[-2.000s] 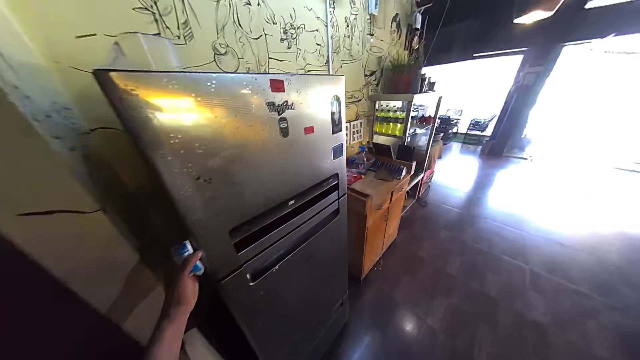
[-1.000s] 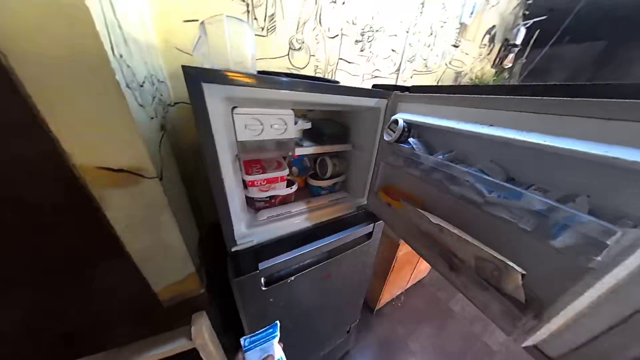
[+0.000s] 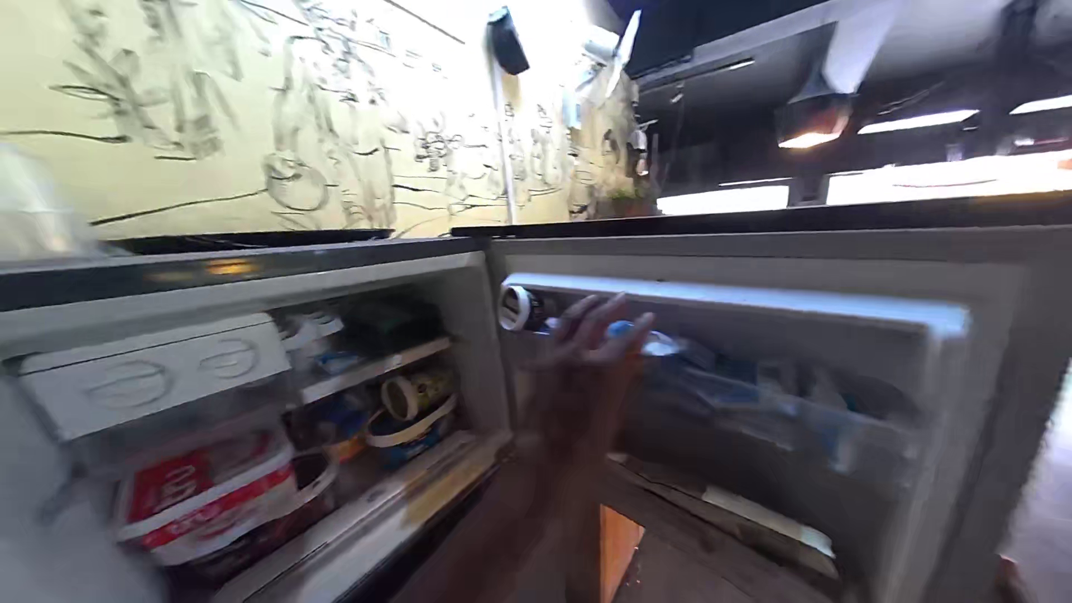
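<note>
My left hand reaches up from the bottom middle to the clear bin on the inside of the freezer door. Its fingers are spread and blurred. A blue and white packet shows between and behind the fingertips; whether they grip it is unclear. Left of them, a round tub lies on its side in the bin. Several plastic packets lie along the bin. In the freezer compartment, a red and white tub stands below a white control box, with more tubs to its right. My right hand is not in view.
The freezer door stands wide open to the right. A small shelf crosses the compartment. Below the door, part of a wooden cabinet shows. A translucent container stands on top of the fridge at the left.
The freezer door was closed two seconds ago and open one second ago. My left hand has moved from low in front of the fridge up to the door bin. The view is now closer.
</note>
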